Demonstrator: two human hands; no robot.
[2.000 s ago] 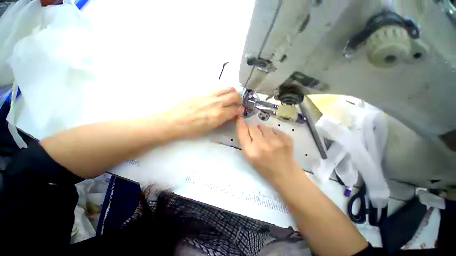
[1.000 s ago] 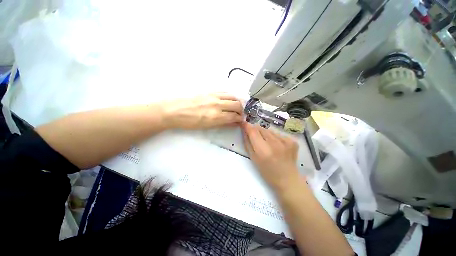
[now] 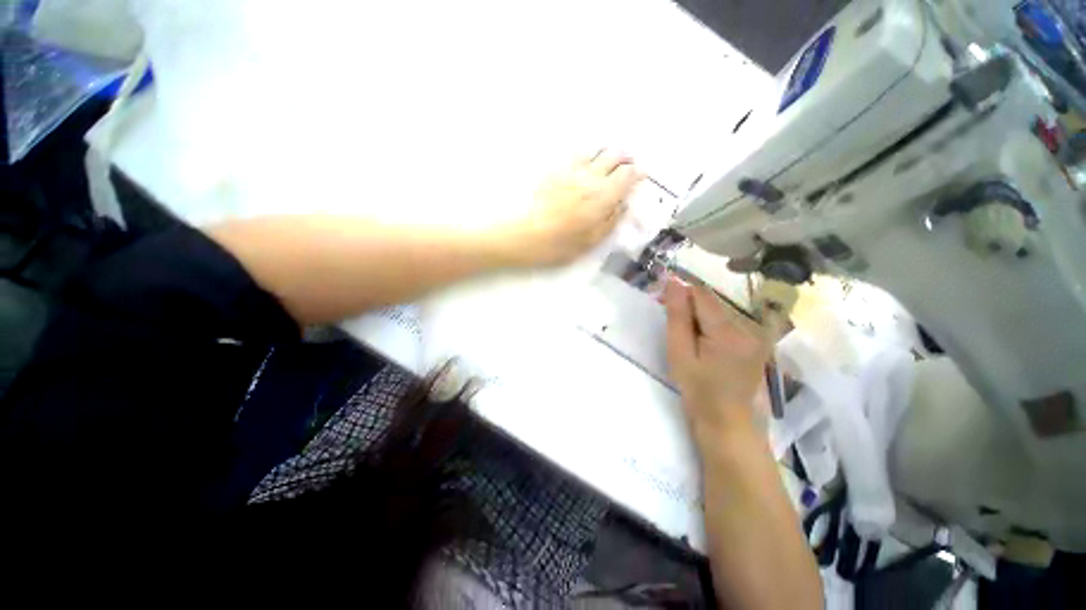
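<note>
The off-white sewing machine head [image 3: 834,155] stands at the upper right. Its presser foot and needle area [image 3: 662,253] is near the middle. My left hand [image 3: 580,212] lies on the left of the foot, fingers pointing up and a little apart; bright glare hides any sheer fabric under it. My right hand [image 3: 715,340] is just below and right of the foot, thumb and fingertips pinched together near it. Whether it grips fabric cannot be told.
White fabric strips [image 3: 860,417] hang right of the machine bed. Black-handled shears [image 3: 848,551] lie below them. A dark bar [image 3: 776,391] is by my right hand. A pale strip [image 3: 110,161] hangs over the table's left edge. Checked cloth [image 3: 524,500] covers my lap.
The view has turned and shifted. My left hand has moved away from the foot, up and left of it, and no longer touches my right hand. My right hand stays by the foot.
</note>
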